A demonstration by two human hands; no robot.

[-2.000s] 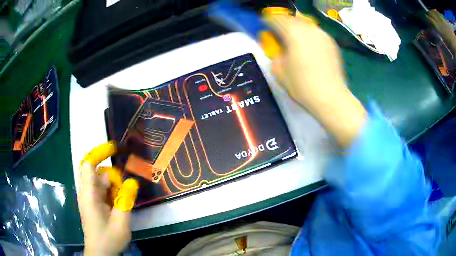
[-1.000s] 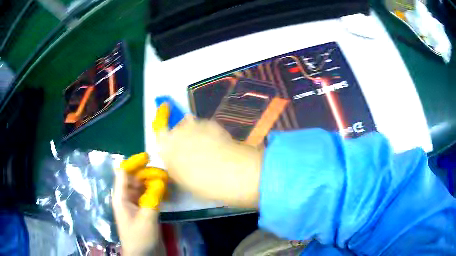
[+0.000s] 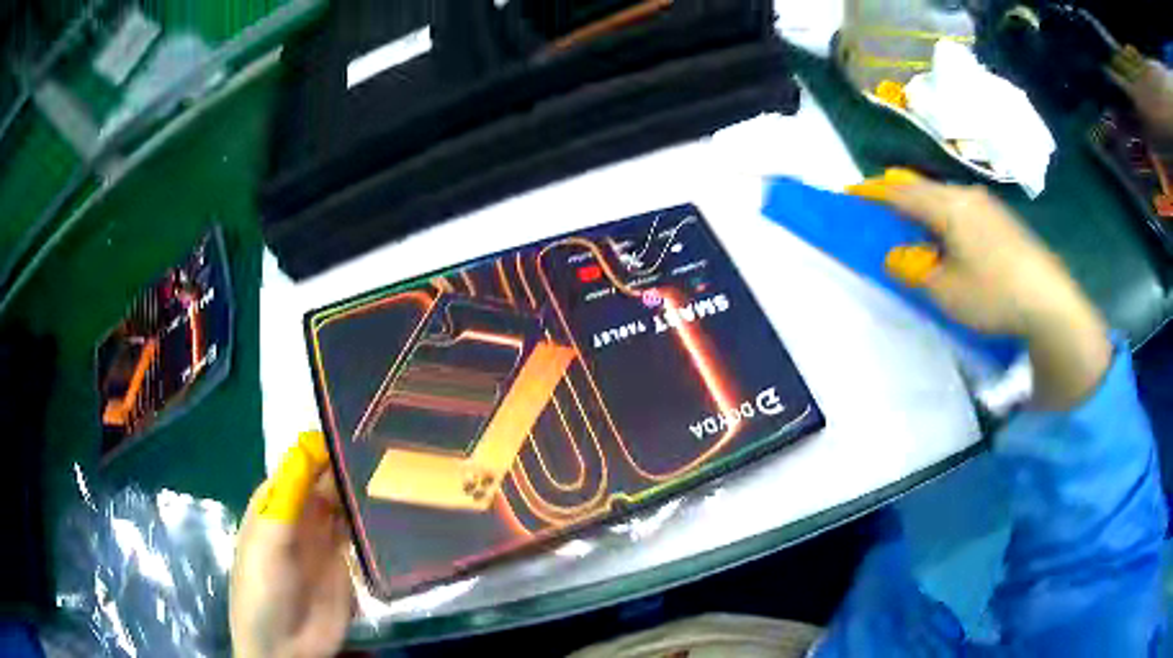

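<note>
A tablet with printed screen film [image 3: 540, 501] lies on the white mat, its orange-neon picture and upside-down "SMART TABLET" lettering facing up. The film covers the face and looks flat. My left hand [image 3: 293, 559], with yellow-orange finger cots, is at the tablet's lower left edge and grips it; some fingers are hidden. My right hand [image 3: 991, 264] holds the blue squeegee [image 3: 836, 229] right of the tablet, clear of the film.
Stacked black foam trays [image 3: 515, 142] with a white label stand behind the tablet. A printed film stack [image 3: 167, 347] and crumpled clear film [image 3: 161, 566] are at left. At upper right are a dish with white wipes [image 3: 984, 116] and bottles [image 3: 900, 39]. Another person's hand shows at far right.
My right hand has swung back from the tablet's left side to its right with the squeegee. My left hand is now against the tablet's edge. The film's left end, raised earlier, lies flat.
</note>
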